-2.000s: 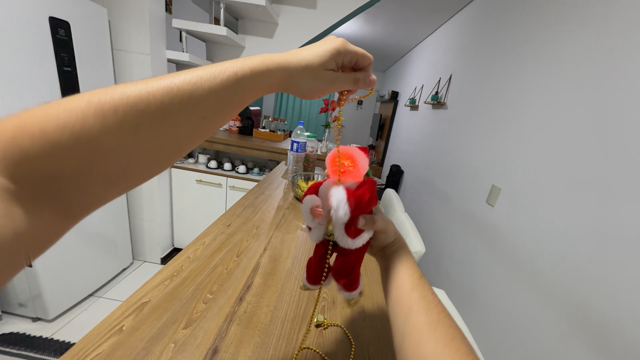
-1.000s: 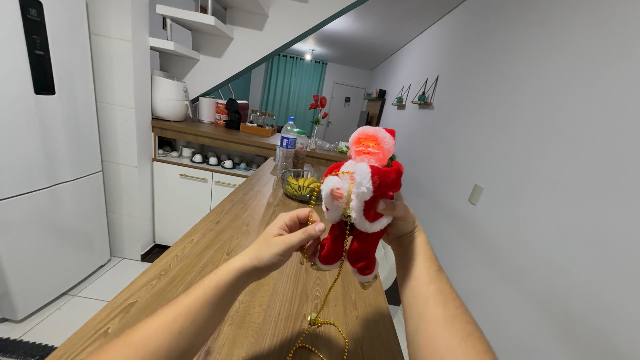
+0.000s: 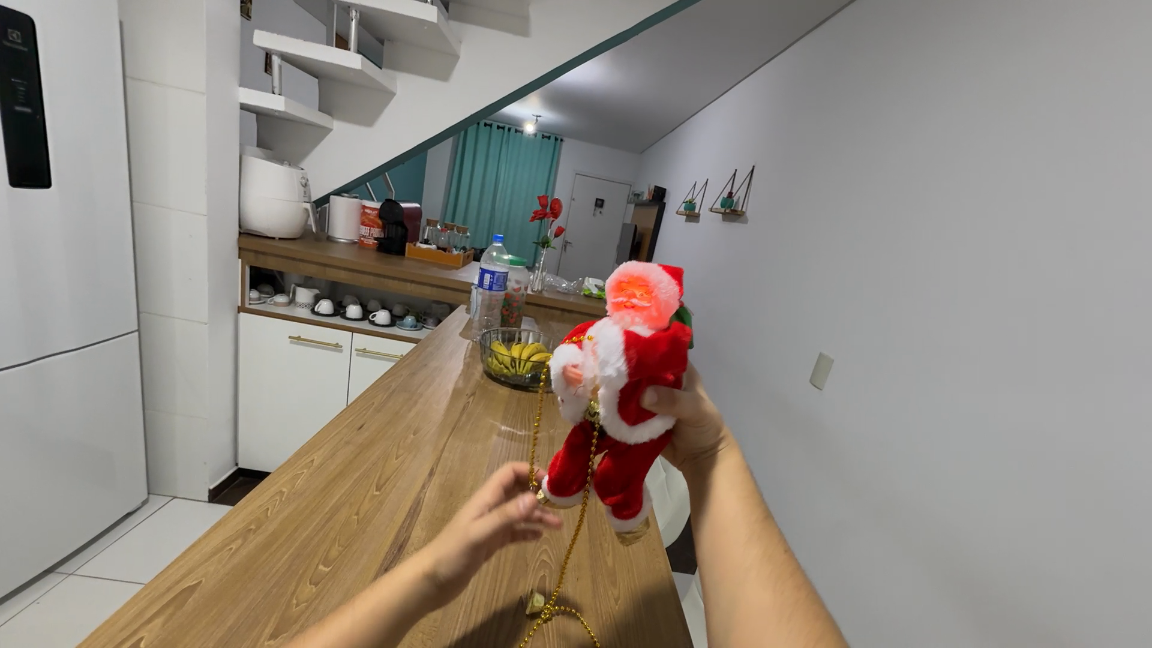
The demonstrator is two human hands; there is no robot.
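Note:
A plush Santa Claus figure (image 3: 634,378) in a red suit with white fur trim is held up over the counter, its face lit reddish. My right hand (image 3: 688,414) grips it around the side and back. A gold bead chain (image 3: 576,531) hangs from the figure's arms in two strands, and its lower part reaches the wooden top near a small gold piece (image 3: 535,603). Beside the figure's foot is my left hand (image 3: 504,513), fingers apart and slightly blurred, close to the left strand; whether it touches the beads I cannot tell.
The wooden counter (image 3: 360,477) runs away from me. Farther along it stand a glass bowl (image 3: 515,382) of bananas, a plastic bottle (image 3: 490,288) and a jar (image 3: 515,297). A wall (image 3: 945,315) is on the right, with a white chair (image 3: 670,499) beside the counter. A refrigerator (image 3: 67,360) stands left.
My left hand was above the figure holding the chain, then came down beside the figure's body, and is now lower, by its foot, with fingers spread. My right hand keeps hold of the figure.

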